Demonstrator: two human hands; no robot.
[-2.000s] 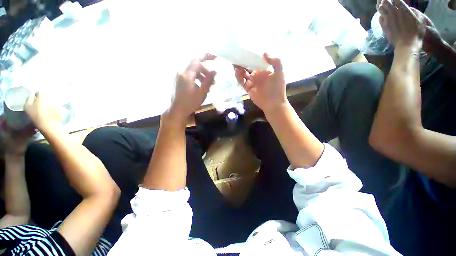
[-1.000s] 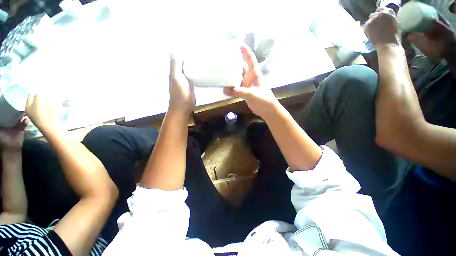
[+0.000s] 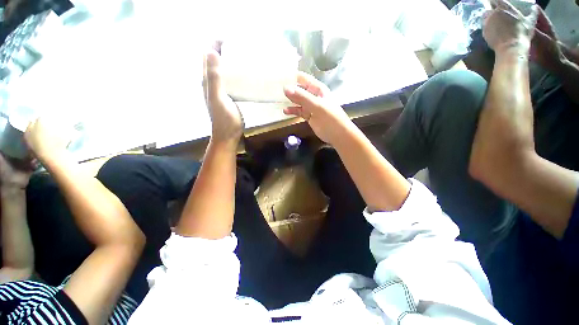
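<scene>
A white plastic housing (image 3: 260, 79) is between my two hands above the near edge of the table; glare washes out its upper part. My left hand (image 3: 221, 95) is upright with its palm against the housing's left side. My right hand (image 3: 311, 101) is at its right side, thumb and fingers bent at the lower right corner. Just beyond my right hand, a greyish housing (image 3: 327, 54) lies on the table with its rim visible.
The white table's wooden edge (image 3: 266, 130) crosses in front of my knees. A bottle cap (image 3: 292, 142) and brown cardboard (image 3: 295, 203) show between my knees. Neighbours' arms work at left (image 3: 89, 197) and right (image 3: 508, 120). Clear plastic bags (image 3: 444, 41) lie at the right.
Two seconds ago my hands held a tilted white piece and film; now they flank an upright housing. Since one second ago they moved slightly up and left, and the right fingers have bent.
</scene>
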